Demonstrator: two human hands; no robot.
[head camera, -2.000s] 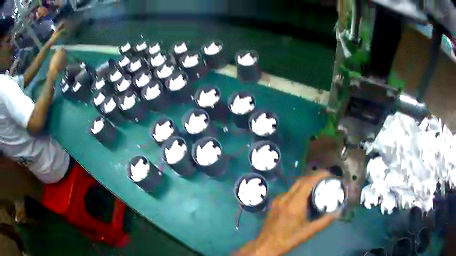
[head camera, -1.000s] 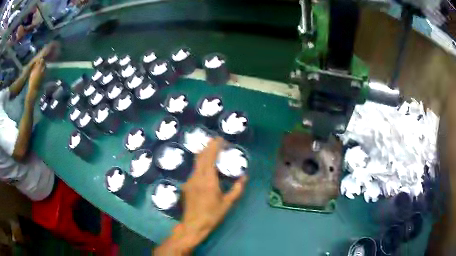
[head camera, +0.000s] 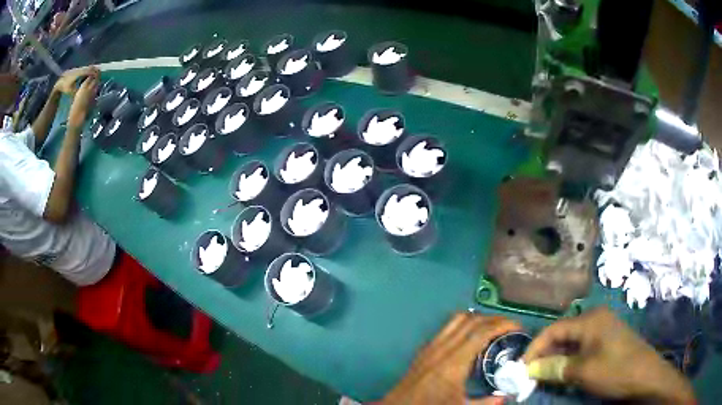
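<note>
My left hand (head camera: 455, 360) is wrapped around a black cup housing (head camera: 507, 348) at the bottom right, in front of the press. My right hand (head camera: 602, 357), with yellowish covering on a finger, holds a white impeller (head camera: 514, 380) at the mouth of that housing. The impeller sits off-centre and part of the dark hollow shows. The lower part of the housing is hidden by my hands and the picture's edge.
Finished assemblies (head camera: 307, 215) stand across the green bench (head camera: 364, 293). The green press with its brown base plate (head camera: 538, 253) stands behind my hands. A white impeller pile (head camera: 665, 213) lies right. A person (head camera: 47, 190) works at far left by a red stool (head camera: 142, 316).
My left hand has left the assembly among the others on the bench and come back to the lower right, now around an open housing. My right hand has come into view with an impeller.
</note>
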